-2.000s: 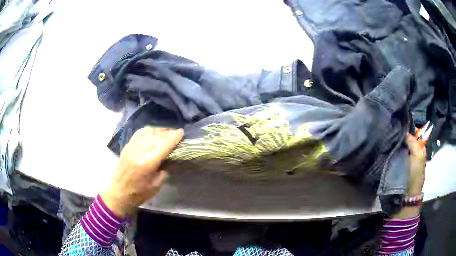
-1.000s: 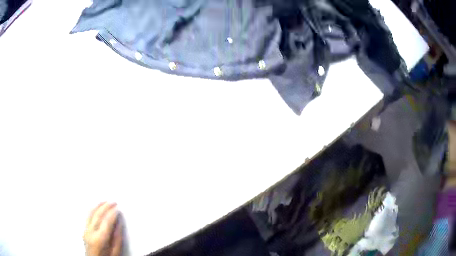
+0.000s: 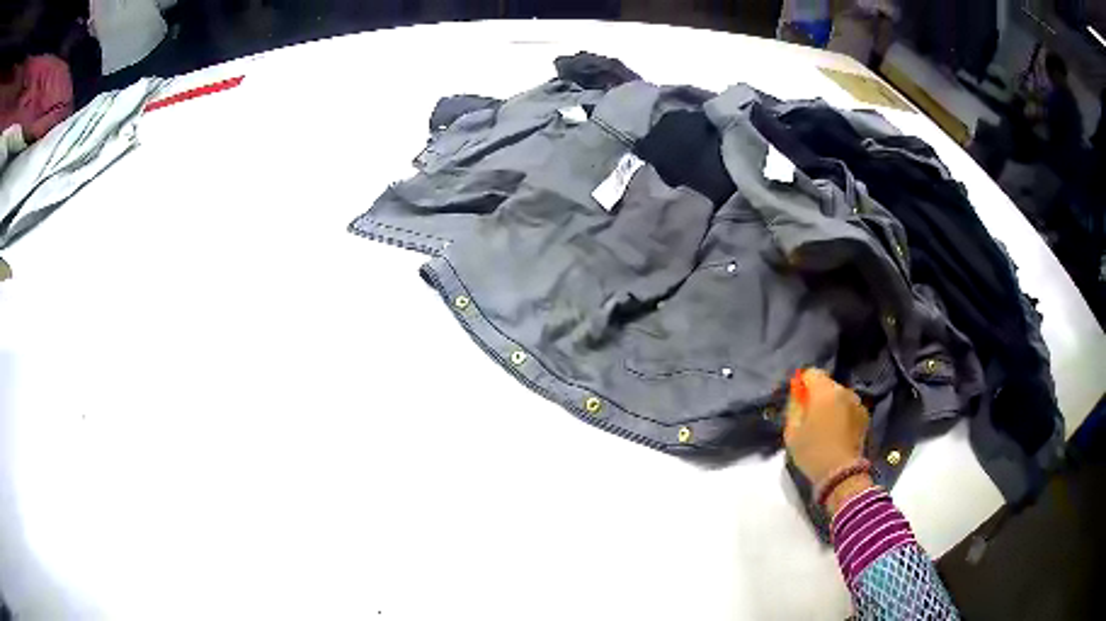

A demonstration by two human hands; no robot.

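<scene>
A dark grey jacket (image 3: 546, 267) with a row of gold buttons along its placket lies spread on the white table. My right hand (image 3: 828, 425) is at the jacket's lower right part, near the collar end of the button row or hem; which one I cannot tell. Its fingers are curled around orange-handled thread snips (image 3: 799, 386), of which only a bit of orange shows. Whether it also pinches the cloth is unclear. My left hand is not in view.
More dark garments (image 3: 970, 291) lie on the right side of the white table (image 3: 303, 461). Light grey garments (image 3: 73, 158) lie at the left edge, near a red strip (image 3: 194, 93). A person in a pink top (image 3: 43, 91) is at the far left.
The view has swung up and back over the table. The embroidered garment has left the tabletop. My right hand has come onto the grey jacket; my left hand is out of view.
</scene>
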